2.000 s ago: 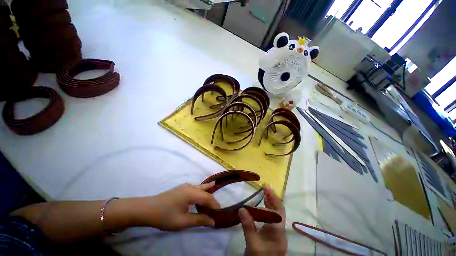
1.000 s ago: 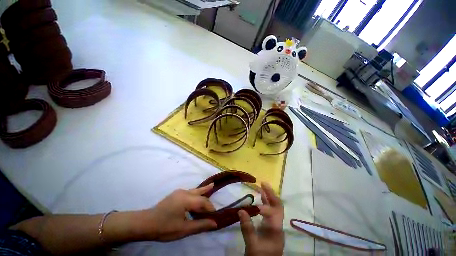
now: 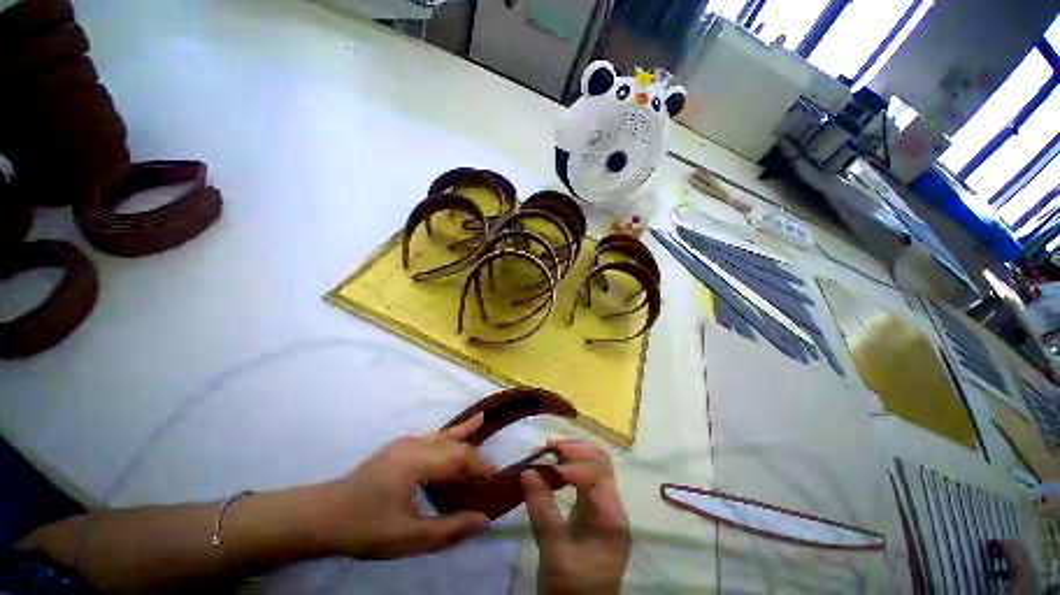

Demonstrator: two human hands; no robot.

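Note:
A reddish-brown leather strip (image 3: 511, 407) is bent into an open loop in front of me, below the yellow board. My left hand (image 3: 413, 488) grips the loop at its left side, fingers inside and thumb along the lower edge. My right hand (image 3: 581, 500) pinches the loop's lower right end between thumb and fingers, where a grey strip edge shows. The fingers hide part of this end. A flat pale strip with a brown edge (image 3: 773, 518) lies right of my right hand.
Curved brown strips (image 3: 508, 291) stand on the yellow board (image 3: 407, 314). Coiled strips (image 3: 149, 209) and a stacked tower (image 3: 64, 116) are left. A panda fan (image 3: 613, 145) stands behind. Grey strips (image 3: 756, 296) and narrow strips (image 3: 959, 535) lie right. A hand shows at the lower right edge.
My right hand has moved left along the loop to its lower end, which now shows less beyond the fingers. My left hand keeps its grip. The whole view has shifted slightly.

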